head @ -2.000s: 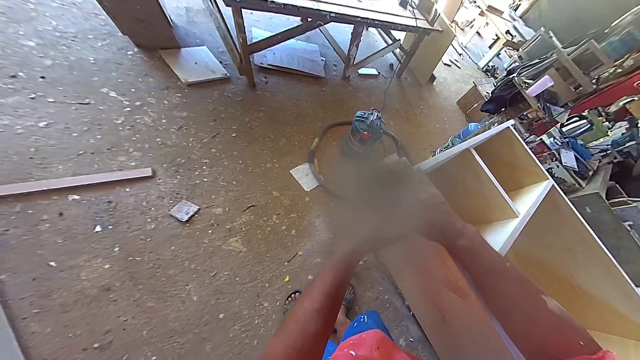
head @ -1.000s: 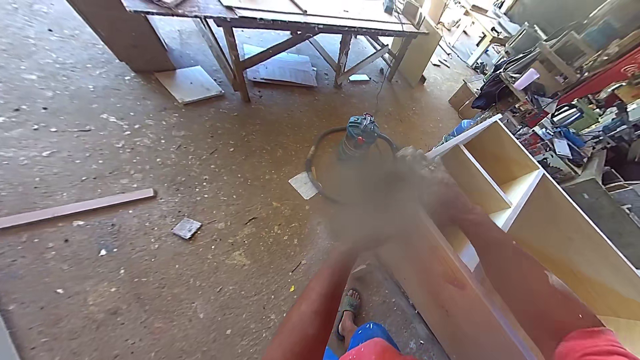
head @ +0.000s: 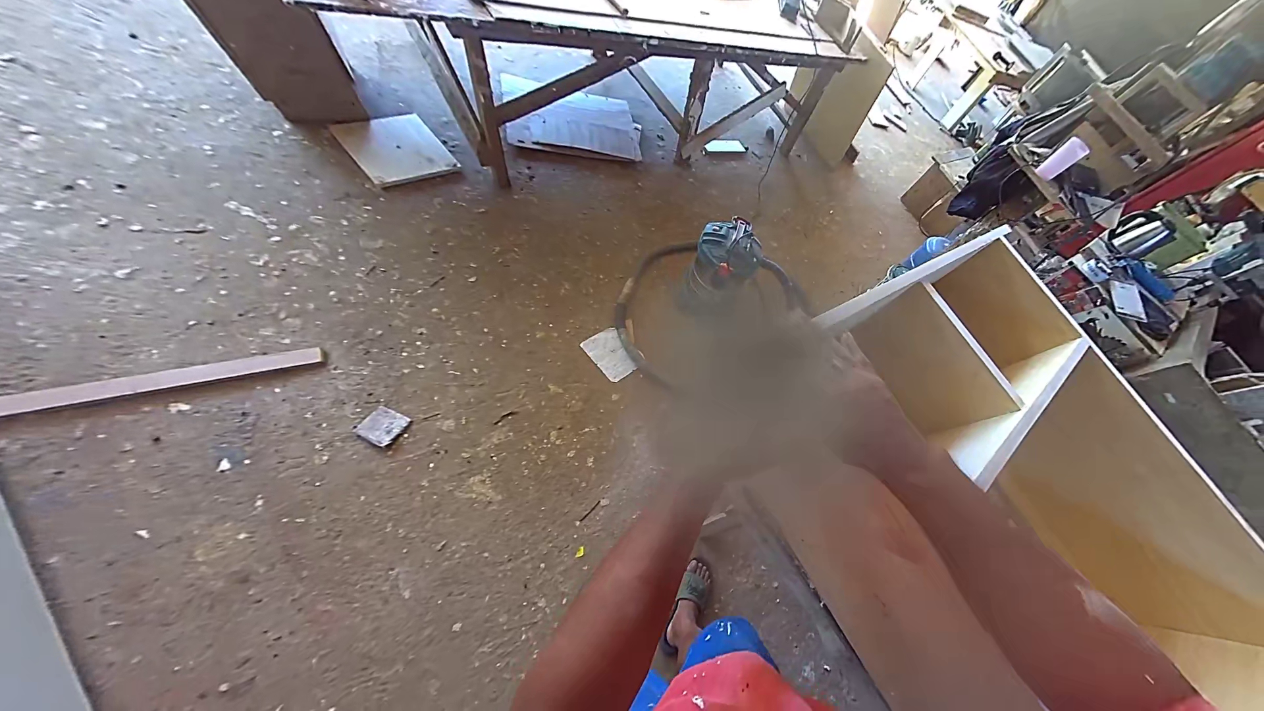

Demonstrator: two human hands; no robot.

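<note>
A grey-brown blur covers both of my hands and whatever lies between them. My left forearm runs up from the bottom middle into the blur, and my right forearm enters it from the lower right. Between the forearms stretches a long brown wooden panel (head: pixel 879 583), its far end lost in the blur. Just right of it lies a cabinet carcass (head: pixel 1126 464) with white edges, yellowish inner faces and dividers. Beyond the blur, a workshop vacuum (head: pixel 726 257) stands on the floor with its black hose (head: pixel 624 306) looped around it.
A wooden workbench (head: pixel 592 41) stands at the back, with board offcuts (head: pixel 578 123) beneath. A square board (head: pixel 395 148), a wood strip (head: pixel 168 383) and a small square piece (head: pixel 382 427) lie on the floor. Tools and clutter (head: pixel 1155 247) fill the right side. My sandalled foot (head: pixel 691 592) is below.
</note>
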